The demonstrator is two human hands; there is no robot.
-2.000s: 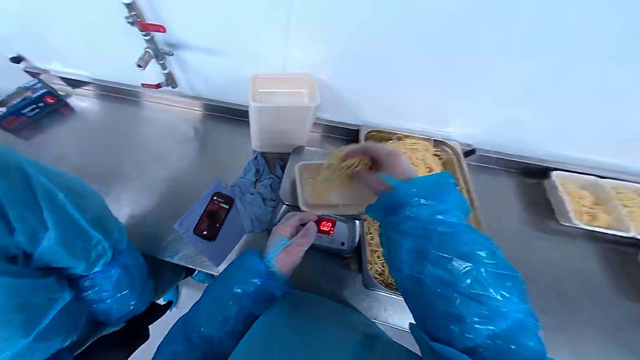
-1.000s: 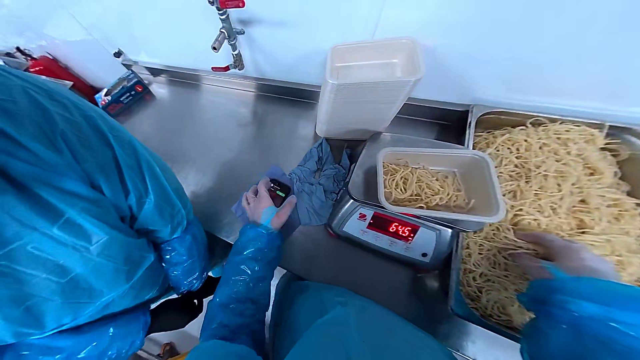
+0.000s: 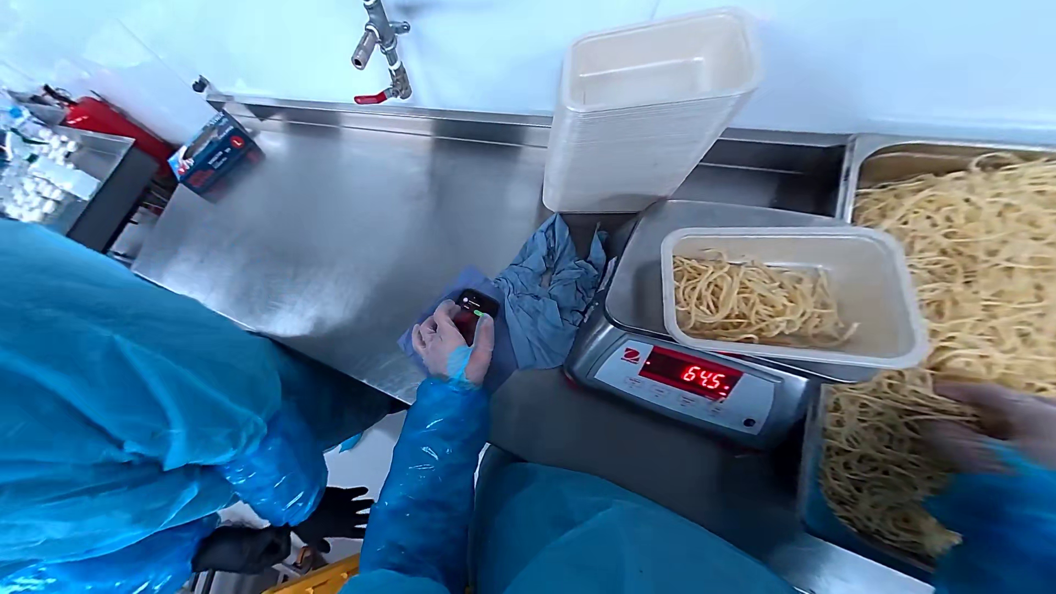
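Note:
My left hand (image 3: 455, 342), in a clear glove, lies over a smartphone (image 3: 478, 304) on blue cloth, fingers on its edges; whether it grips the phone is unclear. At the right, my blurred right hand (image 3: 994, 421) touches the noodles (image 3: 982, 256) in a deep metal tray (image 3: 851, 177); its fingertips are partly hidden. Between them stands a digital scale (image 3: 685, 388) with a lit red display. On its plate rests a plastic container (image 3: 874, 309), tilted in view, with a portion of noodles (image 3: 751, 301) in it.
A tall stack of empty plastic containers (image 3: 643, 124) stands behind the scale, beside a crumpled blue cloth (image 3: 549, 289). A co-worker's blue gown (image 3: 124, 388) and black-gloved hands (image 3: 330, 516) are at the left. A glove box (image 3: 216, 157) lies on the steel counter (image 3: 346, 206) below a wall tap (image 3: 384, 49).
Two seconds ago my right hand held noodles over the container and my left was at the scale. My left hand has moved left to the phone, my right into the tray. Noodles now lie in the container.

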